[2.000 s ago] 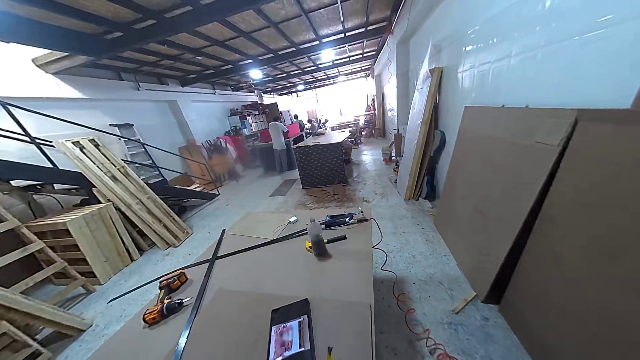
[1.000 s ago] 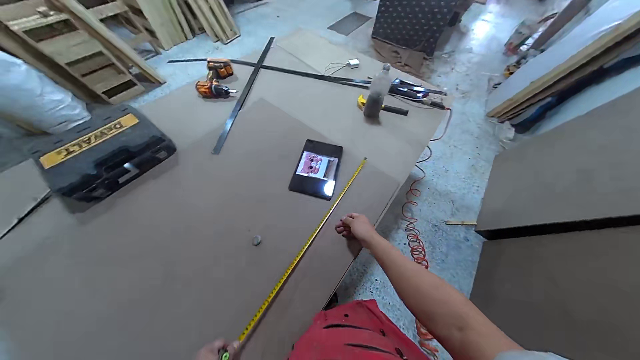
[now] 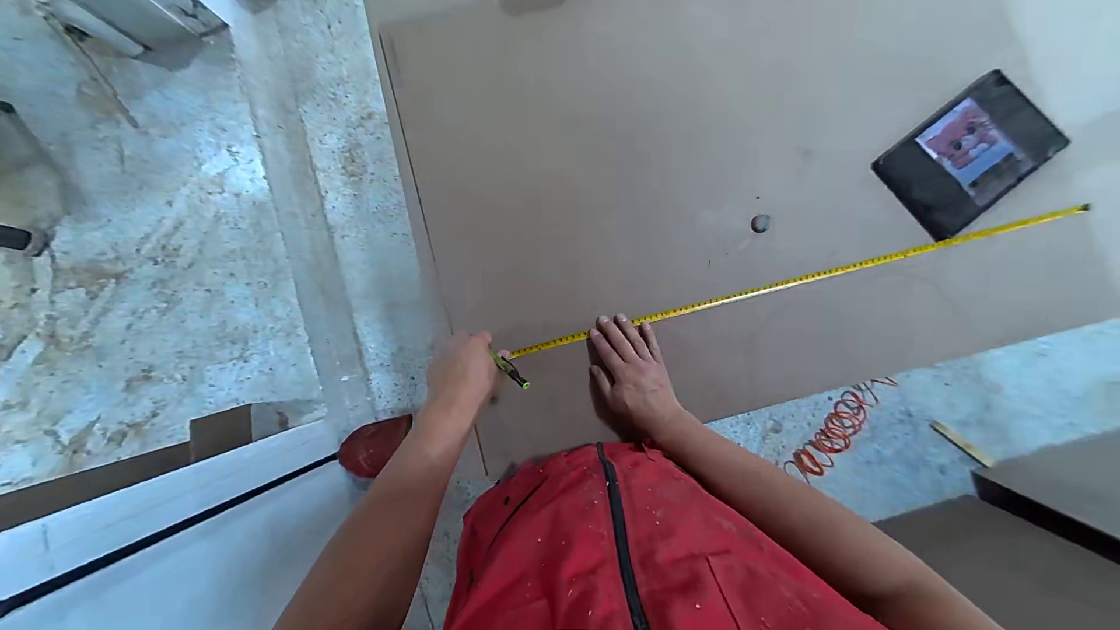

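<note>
A yellow tape measure blade lies extended across a large brown board. At the board's left edge, my left hand is closed around the near end of the tape, with a green and black piece, perhaps a pen or part of the tape case, sticking out beside the fingers. My right hand lies palm down with fingers spread, its fingertips on the blade. The tape's far end is near the board's right side, past a black tablet or phone showing a picture. A small round object sits above the blade.
A coiled orange air hose and a wood strip lie on the floor to the right. Dark-edged panels stand at the lower right. A white panel is at the lower left, with a dark red object at its end.
The view has swung down and left. My right hand has moved from beside the tape's far part to lie flat on the blade near my left hand. Two seconds ago no hands or tape showed.
</note>
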